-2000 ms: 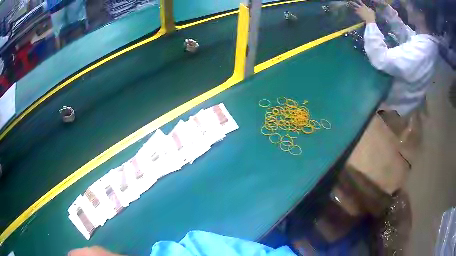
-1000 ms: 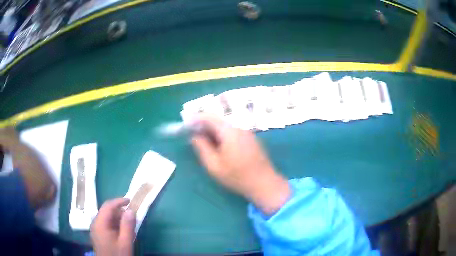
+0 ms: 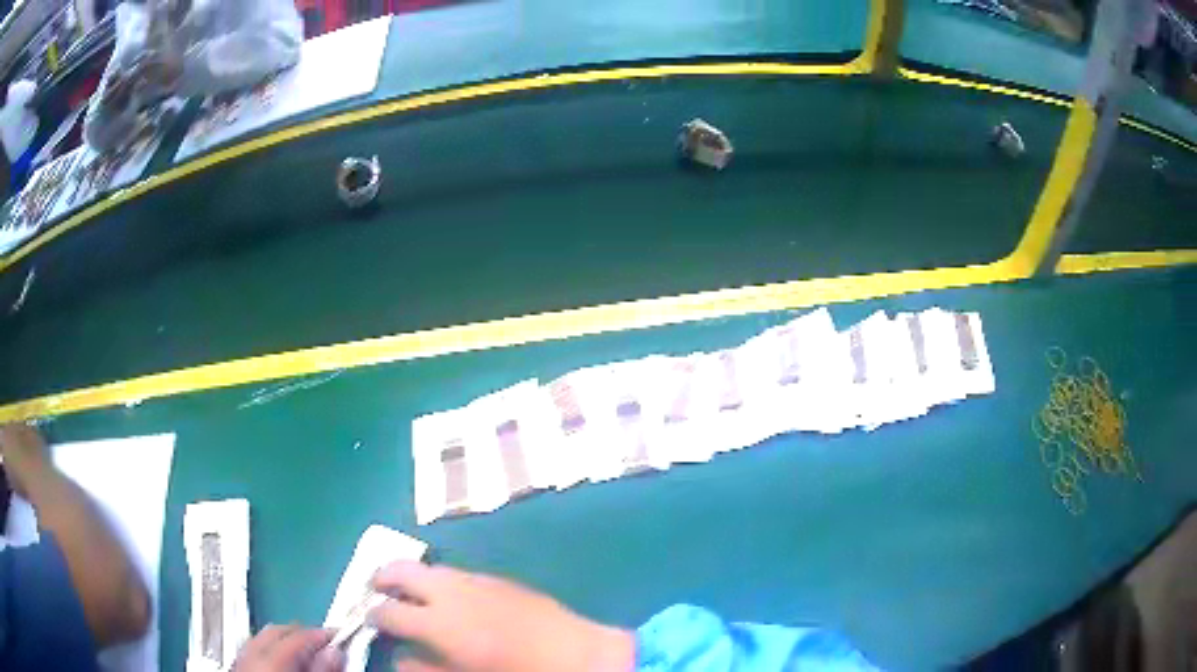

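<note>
A fanned row of white packets with brown and grey strips (image 3: 696, 410) lies along the yellow edge. A white packet (image 3: 372, 554) lies near the front edge, under my fingers. My right hand (image 3: 479, 617) reaches in from the right with its fingers on this packet. My left hand (image 3: 286, 649), cut off by the bottom edge, is at the packet's lower left side. The exact grip is partly hidden by the fingers. Another white packet with a dark strip (image 3: 214, 591) lies to the left of my left hand.
Yellow-orange rubber bands (image 3: 1087, 427) lie at the right. A white sheet (image 3: 121, 492) and another person's arm (image 3: 82, 545) are at the left. Silvery rings (image 3: 358, 181) sit on the dark green belt (image 3: 525, 197) behind the yellow edge. A yellow post (image 3: 1061, 184) stands back right.
My right hand has moved from the left end of the row to the near packet by my left hand. The row has one more packet showing at its left end. The camera view has shifted.
</note>
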